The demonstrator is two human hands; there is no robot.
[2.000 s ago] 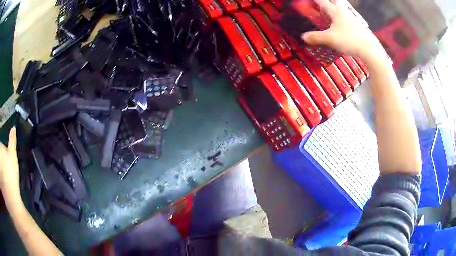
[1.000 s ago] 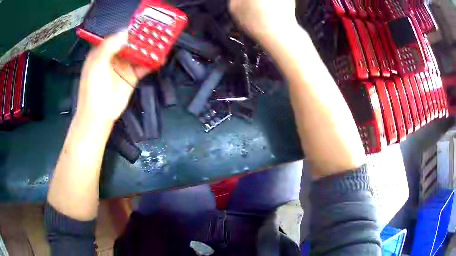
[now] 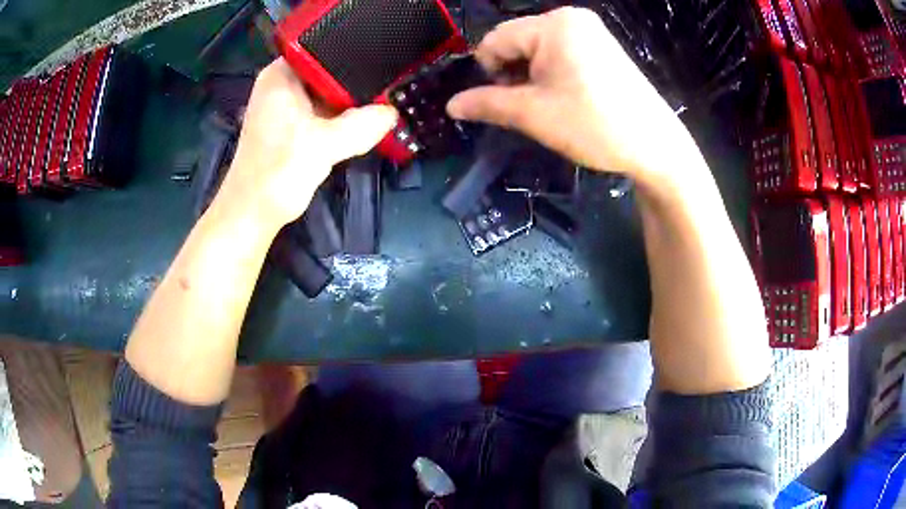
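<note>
My left hand [image 3: 298, 139] holds a red radio unit [image 3: 373, 45] at the top centre, its dark speaker grille facing up. My right hand [image 3: 571, 94] pinches a black keypad panel [image 3: 434, 97] with small pale keys, and the panel lies over the unit's key area. Whether it is seated flush cannot be told. Black battery covers [image 3: 362, 209] lie loose on the table below my hands. Another keypad panel [image 3: 494, 227] lies near them. A glossy keypad heap [image 3: 685, 50] is beyond my right hand.
Stacked red units [image 3: 834, 268] stand in rows at the right edge of the green tabletop [image 3: 447, 308]. A row of waiting units [image 3: 60, 119] stands at left. A pale strip [image 3: 129, 25] lies at the far left. A blue crate [image 3: 879, 472] is at lower right.
My right hand has come from the keypad heap to the unit with a keypad panel. The unit's red key area is now largely covered. The view has shifted left, showing more waiting units.
</note>
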